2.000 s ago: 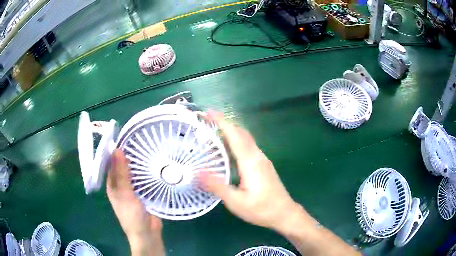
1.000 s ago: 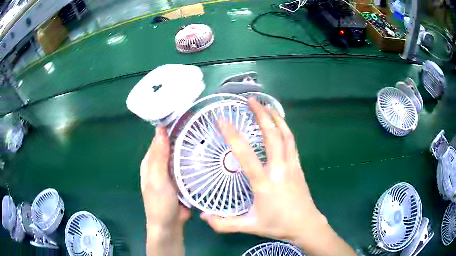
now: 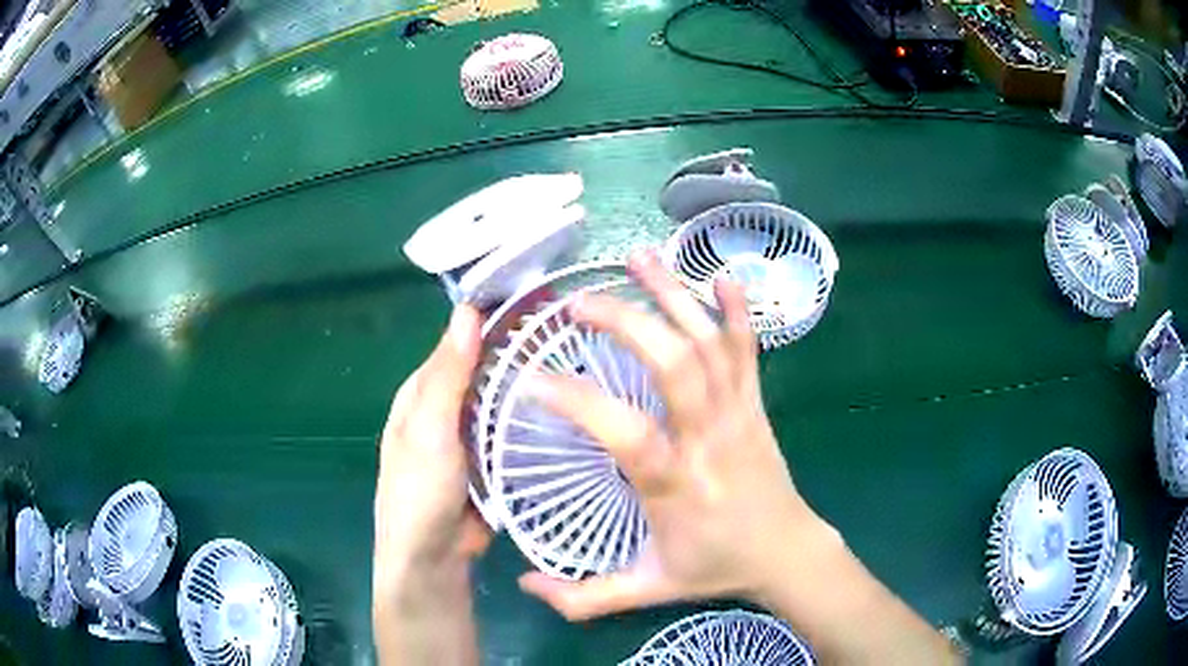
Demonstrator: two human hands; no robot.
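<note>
A white clip fan [image 3: 502, 390] is held up in front of me, its white clip [image 3: 502, 234] pointing up and left. My left hand [image 3: 430, 481] grips the fan's left side. My right hand [image 3: 691, 455] is spread over a white front grille [image 3: 573, 507], fingers on its ribs and thumb at its lower rim. The grille lies against the fan head, slightly offset from its rim. The right hand hides the grille's centre and right side. Whether the grille is seated cannot be told.
Another clip fan [image 3: 762, 267] lies just behind on the green bench [image 3: 912, 325]. More fans lie at left and right [image 3: 1055, 540]. Grilles [image 3: 723, 644] sit at the near edge. A pink fan head [image 3: 511, 70], black power unit [image 3: 899, 46] and parts box [image 3: 1016, 59] are at the far side.
The fan's clip has turned from lying face-on to edge-on, showing both jaws. The right hand has shifted over the grille's centre. The fan behind has come into view, and the scene has shifted slightly.
</note>
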